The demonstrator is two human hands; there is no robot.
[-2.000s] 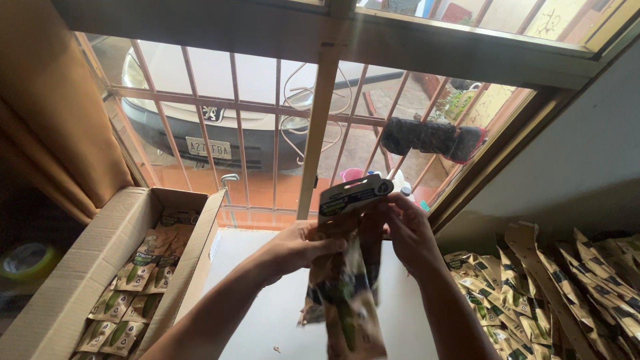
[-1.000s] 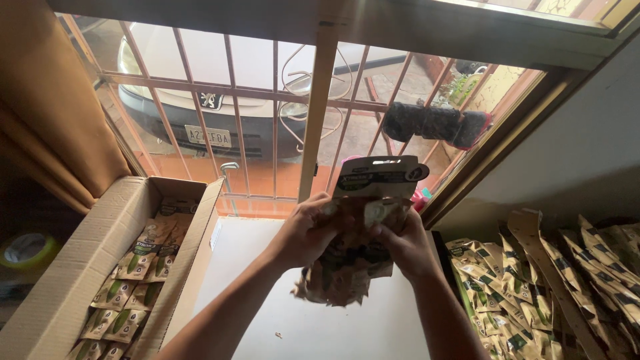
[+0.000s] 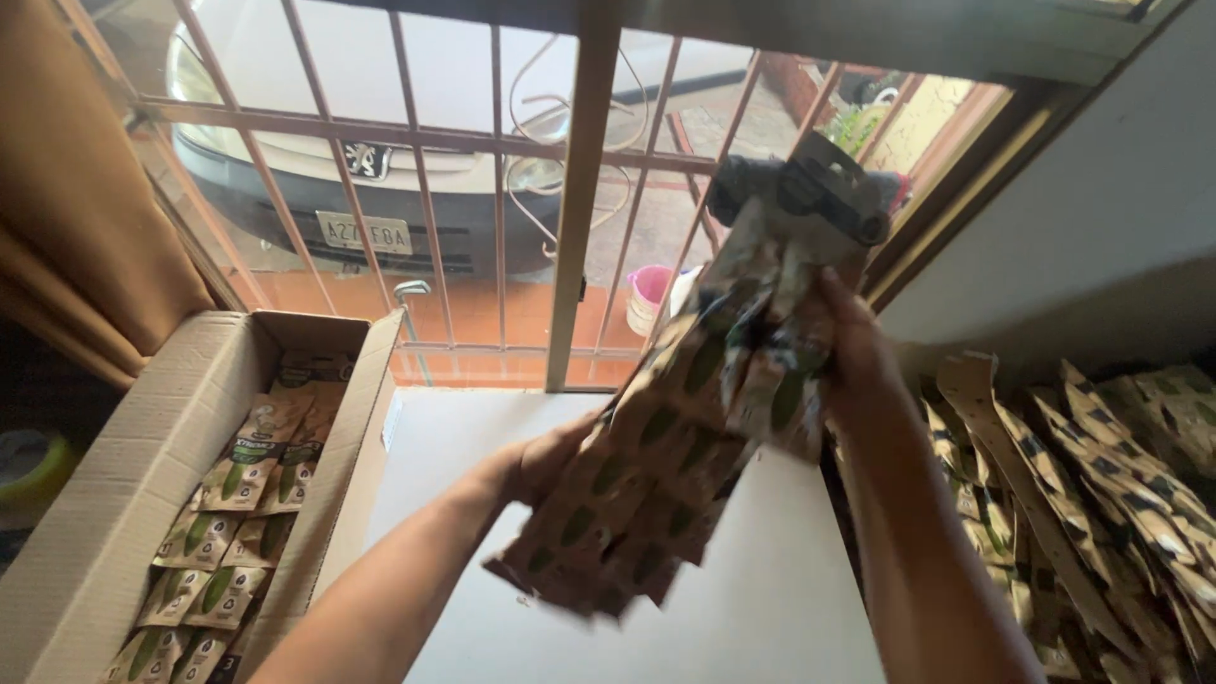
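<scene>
A bundle of brown printed sachets [image 3: 655, 446] hangs from a card header, tilted up to the right above the white tabletop [image 3: 760, 608]. My right hand [image 3: 850, 342] grips its upper right side below the header, the fingers partly hidden. At the bundle's left edge is my left hand [image 3: 560, 461], its fingers mostly behind the sachets, so its hold is hard to see. To the left, an open cardboard box [image 3: 123, 475] holds rows of similar sachets [image 3: 228, 541].
Many more sachet strips [image 3: 1121, 484] lie at the right beside the table. Behind the table stands a window with metal bars [image 3: 418, 138]; a car and a pink bucket [image 3: 648, 296] show outside. An orange-brown curtain [image 3: 85, 209] hangs at left, above a roll of tape [image 3: 33, 461].
The sachet bundle, held low between both hands a second ago, is now raised to the right and spread out at full length. My right hand has moved up and my left hand sits lower along the bundle.
</scene>
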